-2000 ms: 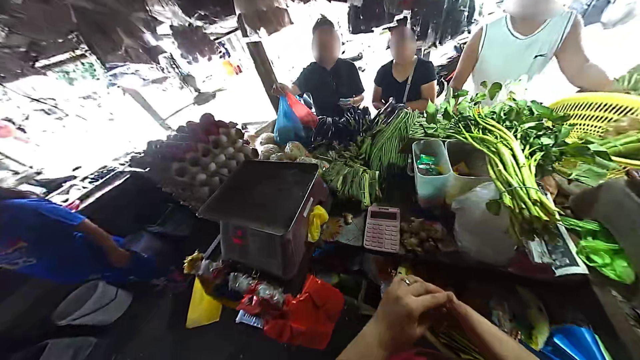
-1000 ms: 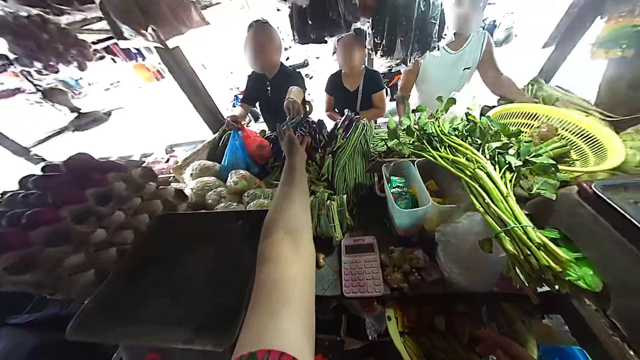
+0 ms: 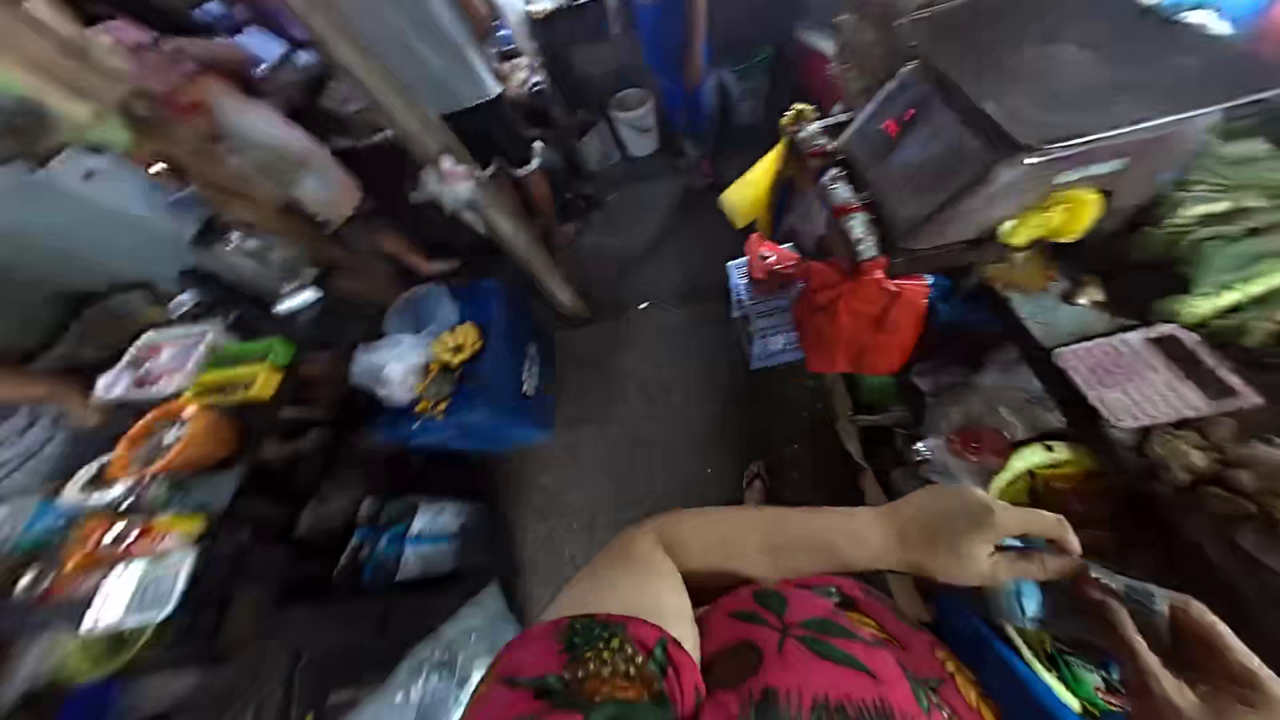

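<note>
My left hand (image 3: 985, 540) is at the lower right, its thumb and fingers closed on a small, blurred item with a bluish edge. Just right of it, my right hand (image 3: 1195, 650) is partly cut off by the frame edge, and its fingers touch a thin greyish item that is too blurred to name. Beneath both hands sits a blue container (image 3: 985, 645) with small packets in it. A pink calculator (image 3: 1155, 375) lies above the hands, near a weighing scale (image 3: 930, 150) with a red display.
Red plastic bags (image 3: 862, 315) hang at the stall's edge beside a yellow bag (image 3: 755, 185). A dark floor aisle runs down the middle. At left are a blue box (image 3: 490, 370), a slanting wooden post (image 3: 450, 170), an orange basket (image 3: 175, 440) and several people.
The view has swung far to the left and down. One arm reached across the counter towards the people opposite a second ago; now both hands are together low over the blue container.
</note>
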